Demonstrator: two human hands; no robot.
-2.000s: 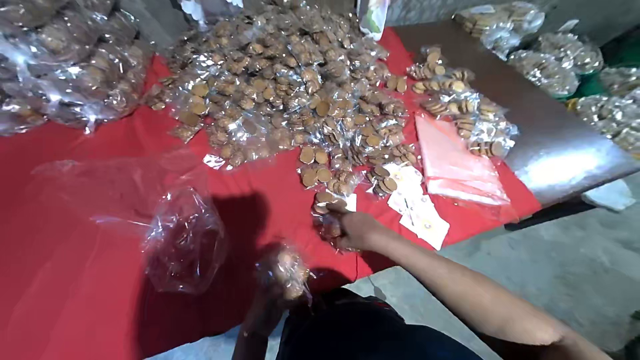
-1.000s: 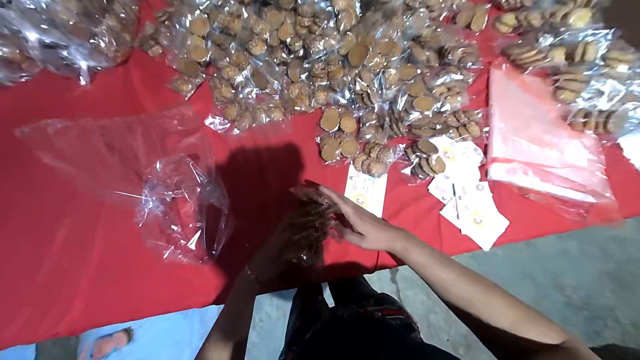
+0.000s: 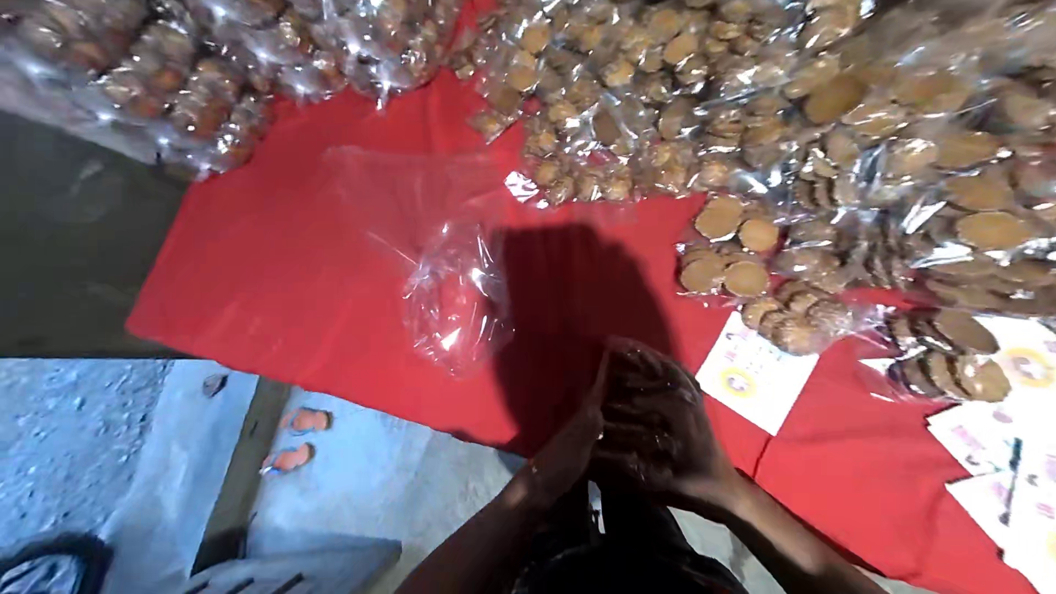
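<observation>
My left hand (image 3: 573, 437) and my right hand (image 3: 685, 437) hold a clear plastic packet (image 3: 643, 371) between them, low over the front edge of a red cloth (image 3: 289, 289). The packet lies in shadow and its contents are hard to make out. To the left of my hands an open clear plastic bag (image 3: 458, 305) rests on the cloth. Packets of round brown biscuits (image 3: 726, 247) lie to the right, one of them partly over a printed white card (image 3: 755, 371). A large heap of such packets (image 3: 660, 91) spreads along the back.
Large filled plastic bags (image 3: 206, 82) stand at the back left. More printed cards (image 3: 1031, 462), with what looks like a pen (image 3: 1011, 478), lie at the right. Beyond the table's front edge are a pale floor (image 3: 371, 462) and a pair of orange sandals (image 3: 293, 458).
My right hand has left the biscuit packets on the right and come together with my left hand, around the packet. The view has swung left.
</observation>
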